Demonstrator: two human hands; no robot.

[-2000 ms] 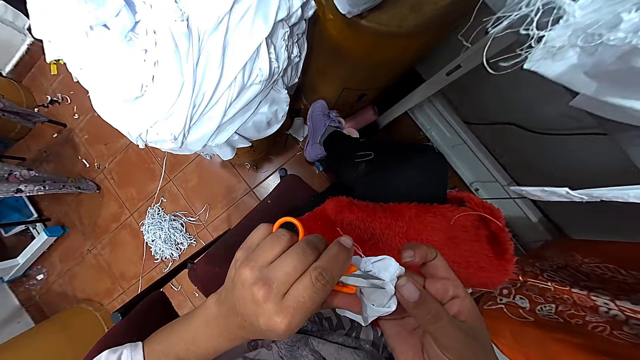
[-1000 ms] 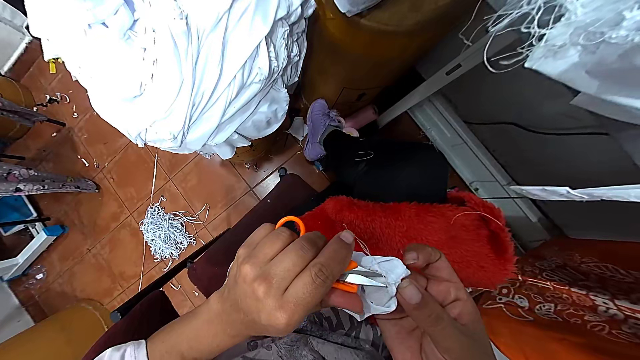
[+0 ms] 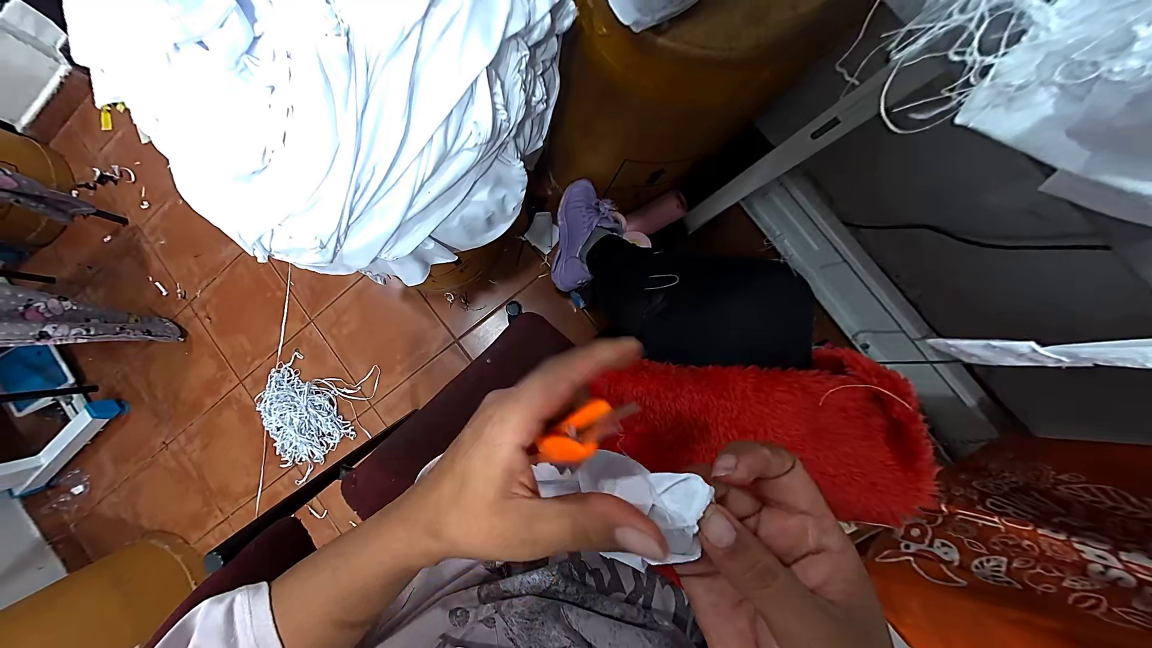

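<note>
My left hand (image 3: 513,477) has its thumb spread from its fingers. Small orange-handled scissors (image 3: 576,436), blurred, are held at the inner side of the fingers, blades pointing right. The thumb lies over the near side of a crumpled piece of white fabric (image 3: 670,504); whether it presses on it I cannot tell. My right hand (image 3: 783,540) pinches the fabric's right edge between thumb and fingertips. The scissor blades are above the fabric, apart from it. Both hands are over my lap, in front of a red fluffy cover (image 3: 765,414).
A large heap of white fabric (image 3: 387,126) is at upper left, with a yellow drum (image 3: 621,99) beside it. A tangle of white thread (image 3: 301,418) lies on the tiled floor. A leg in black with a purple shoe (image 3: 576,234) rests ahead. More white cloth (image 3: 1071,108) hangs at upper right.
My left thumb and fingers have spread apart, and the scissors have come away from the white fabric. My right hand still pinches the fabric.
</note>
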